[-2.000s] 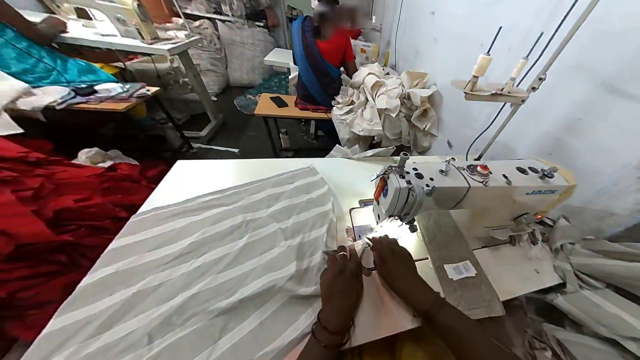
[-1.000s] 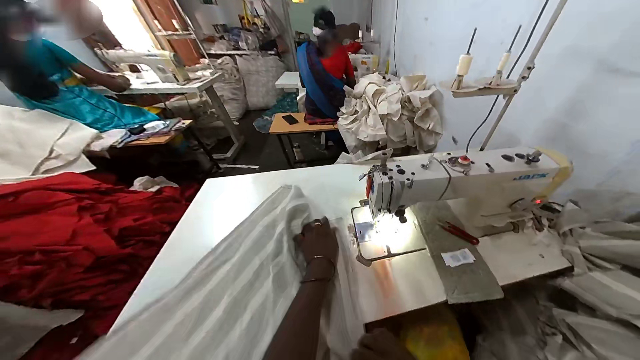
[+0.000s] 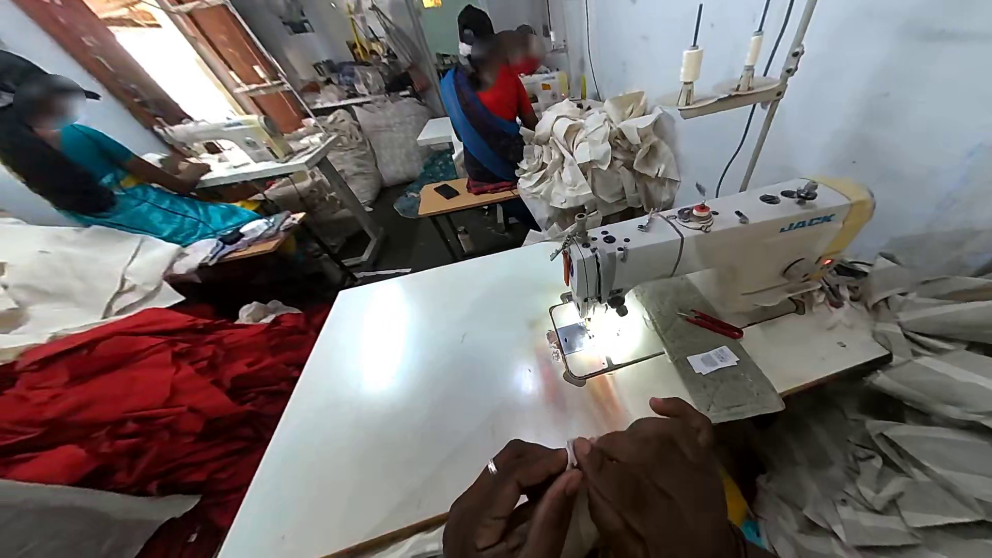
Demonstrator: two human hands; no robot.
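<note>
My left hand and my right hand meet at the table's front edge, low in the head view. Between their fingertips they pinch a small piece of whitish fabric; more pale cloth hangs below, mostly hidden by the hands. Beyond them stands a Jack sewing machine, its lamp lighting the needle plate. Red-handled thread snips and a small white label bearing writing lie on a grey-green pad right of the needle.
The white tabletop extends left. Red fabric is heaped beside it, striped grey cloth at the right. Cream fabric is piled behind the machine. Co-workers sit at the back and left. Two thread cones stand at upper right.
The large striped cloth that lay on the table has been drawn off toward the front edge. Both hands have come together there. Snips lie on the pad now and one second ago. The view has shifted left.
</note>
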